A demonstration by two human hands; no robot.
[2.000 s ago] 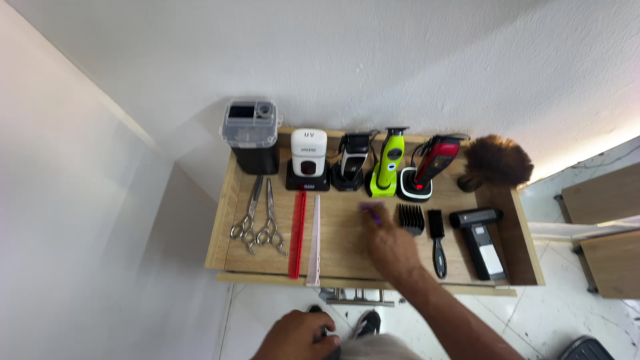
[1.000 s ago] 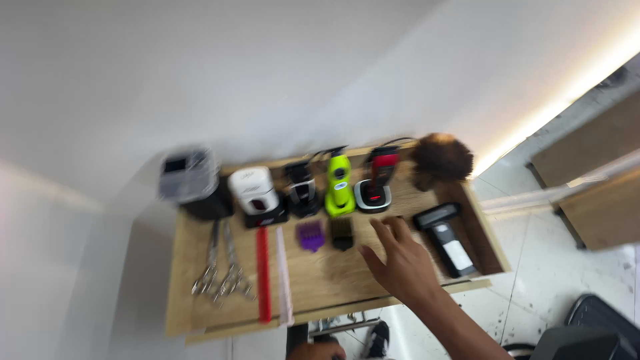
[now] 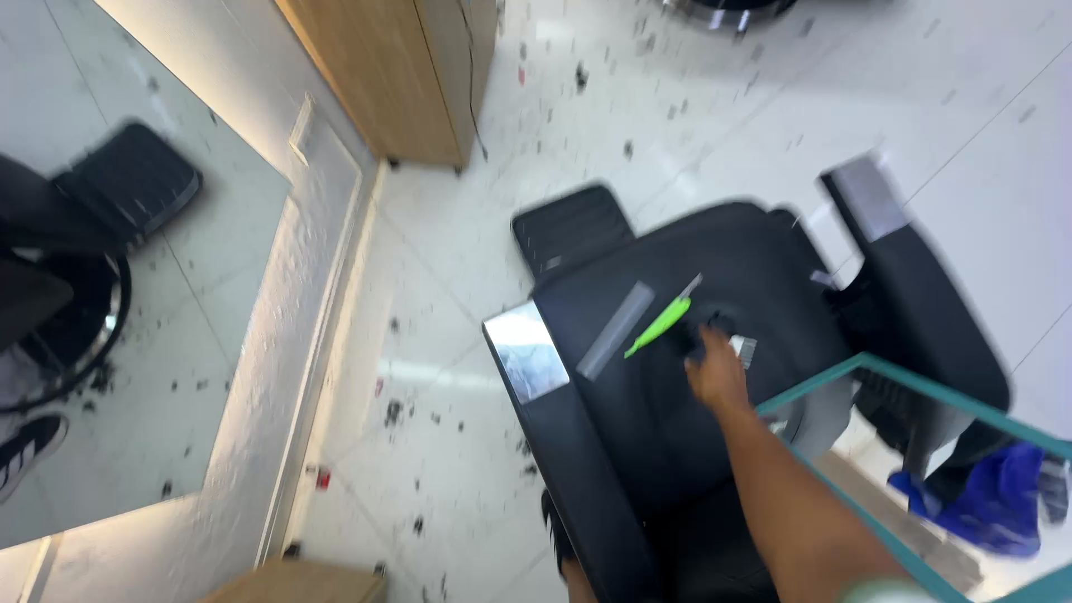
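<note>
My right hand [image 3: 718,368] reaches down over the seat of a black barber chair [image 3: 620,444], its fingers at a small dark object that is too blurred to name. Just right of the fingers lies a pale clipper guard comb [image 3: 743,350]. Left of the hand, on the same seat, a bright green razor [image 3: 662,327] lies at a slant, and beside it is a clear, flat plastic strip [image 3: 615,331]. Whether my fingers have closed on the dark object cannot be told. My left hand does not show.
Armrests with shiny pads [image 3: 528,352] flank the seat, and a black footrest [image 3: 573,228] juts beyond it. A teal-edged glass panel [image 3: 963,394] crosses the lower right. A wall mirror [image 3: 126,293] is at left, a wooden cabinet [image 3: 410,75] behind. Hair clippings dot the tiled floor.
The view has swung from the wooden drawer of clippers and scissors to the barber chair. My right hand, earlier over the drawer, is now over the chair seat.
</note>
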